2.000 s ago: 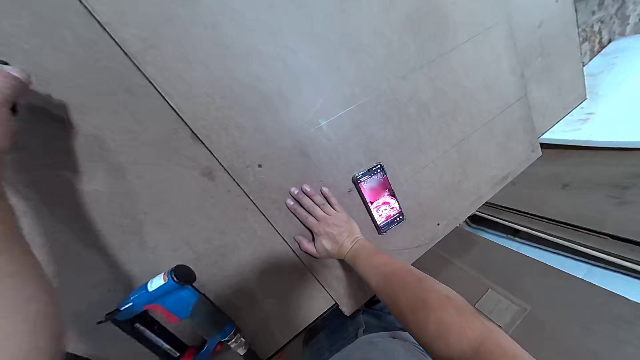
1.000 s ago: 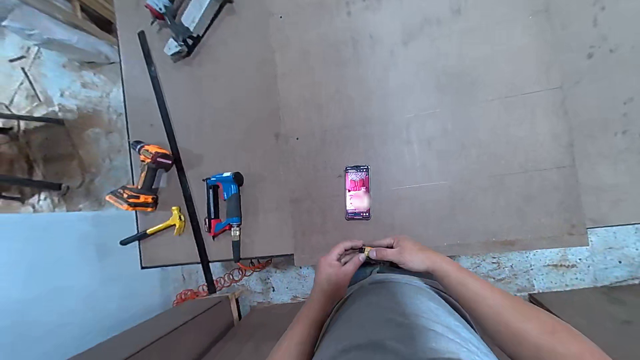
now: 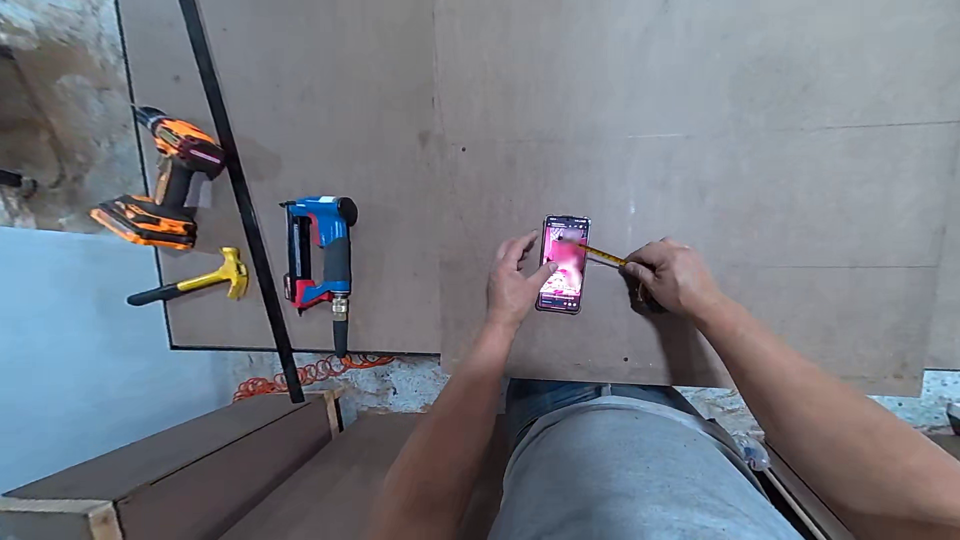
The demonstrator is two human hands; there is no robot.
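A smartphone [image 3: 562,289] with a lit pink screen lies on the brown board [image 3: 525,352] in front of me. My left hand [image 3: 514,281] is at the phone's left side, its thumb over the edge of the screen and its fingers apart. My right hand [image 3: 671,277], to the right of the phone, grips a tape measure [image 3: 645,300]; the case is mostly hidden under the hand. A short length of yellow tape blade [image 3: 606,256] sticks out from it toward the left, and its tip is over the phone's screen.
To the left lie a blue pneumatic stapler [image 3: 328,251], a long black bar [image 3: 236,172], an orange cordless drill [image 3: 180,172] and a yellow claw hammer [image 3: 206,281]. An orange coiled air hose [image 3: 322,369] runs below the board's edge. A box-like panel piece [image 3: 225,457] stands at lower left.
My hands were together near my waist one second ago; they have moved apart and forward, to either side of the phone. The tape blade now shows over the phone.
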